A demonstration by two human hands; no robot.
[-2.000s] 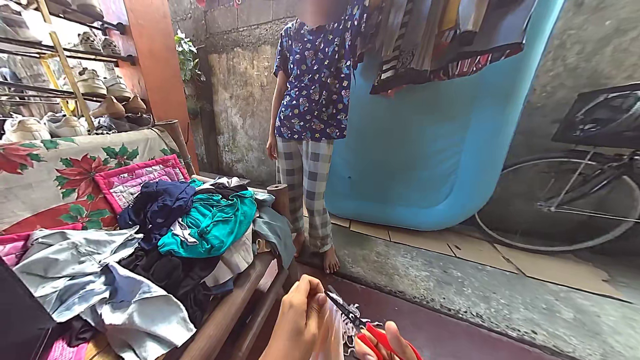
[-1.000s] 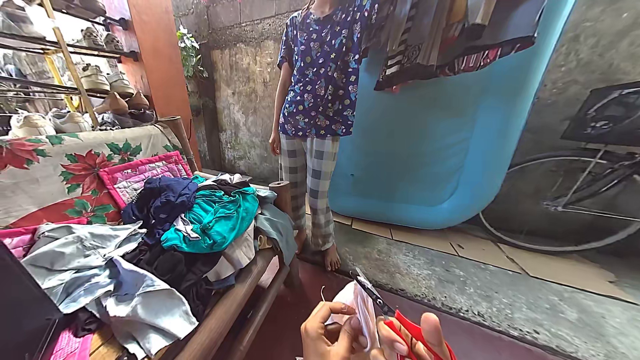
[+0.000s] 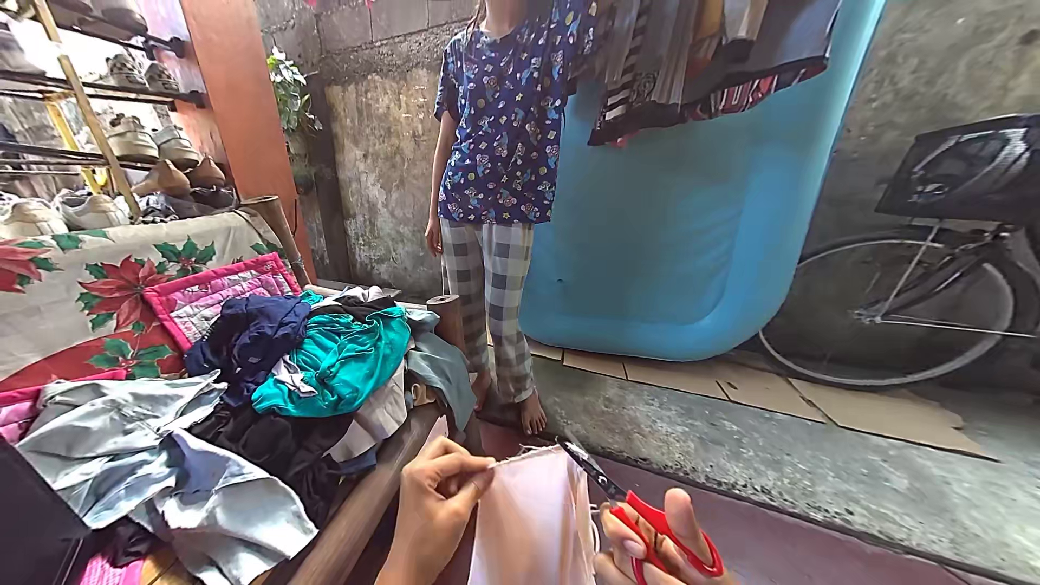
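Note:
My left hand (image 3: 439, 508) pinches the upper left corner of a pale pink piece of cloth (image 3: 532, 520) between thumb and fingers. The cloth hangs down in front of me, with frayed threads along its top and right edges. In my right hand (image 3: 650, 540) are scissors with red handles (image 3: 668, 524), fingers through the loops. Their dark blades (image 3: 591, 471) point up and left, at the cloth's upper right corner. Whether the blades grip any fabric I cannot tell.
A wooden bench (image 3: 366, 500) at left bears heaped clothes: teal (image 3: 349, 357), navy (image 3: 252, 337) and silvery grey (image 3: 219, 487). A person (image 3: 500, 146) stands barefoot ahead. Behind are a blue inflatable pool (image 3: 650, 244), cardboard (image 3: 764, 390), a bicycle (image 3: 902, 317) and a shoe rack (image 3: 89, 85).
The pale pink cloth, bunched between my hands a second ago, now hangs spread out. My left hand has moved apart from my right hand and the scissors.

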